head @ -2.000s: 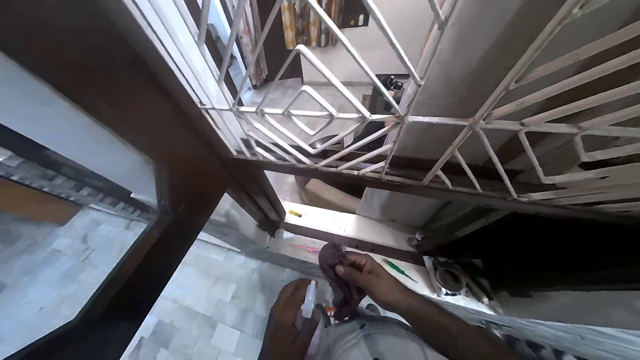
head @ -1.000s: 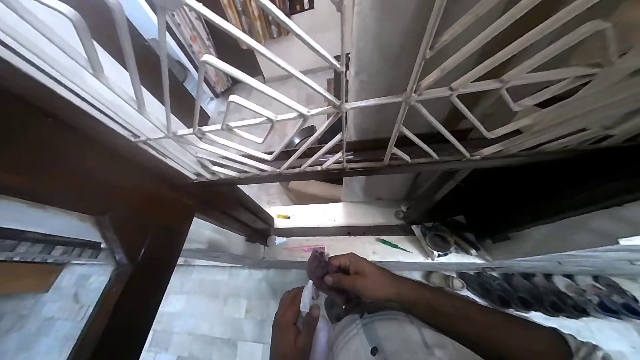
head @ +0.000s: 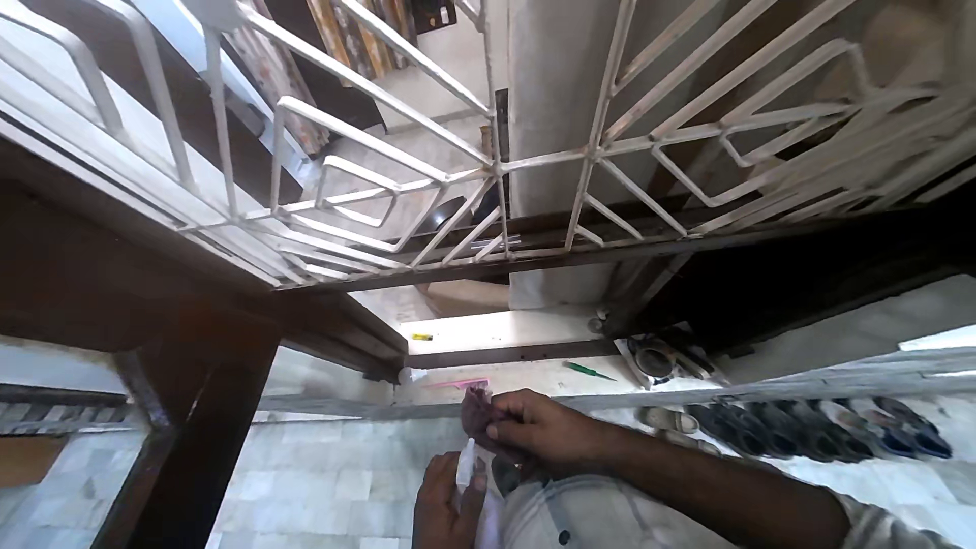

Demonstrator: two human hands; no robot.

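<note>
At the lower middle, my left hand (head: 450,499) is closed around a white tube with a narrow nozzle (head: 466,463), which points up. Close to its tip, my right hand (head: 545,431) pinches a dark maroon cloth (head: 486,419) between thumb and fingers. Beyond the cloth, on the pale sill, lie a pink toothbrush-like item (head: 460,383) and, to the right, a green-handled screwdriver (head: 585,370). A small yellow item (head: 422,337) rests on the farther ledge.
A white metal grille (head: 496,164) spans the view above the sill, with a dark brown wooden frame (head: 221,366) at left. A round metal object (head: 654,362) sits at the sill's right end. Several shoes (head: 793,431) line the tiled floor at right.
The view has shifted, bringing the row of shoes in at right. The cloth, hanging longer two seconds ago, is now bunched up at my right fingers.
</note>
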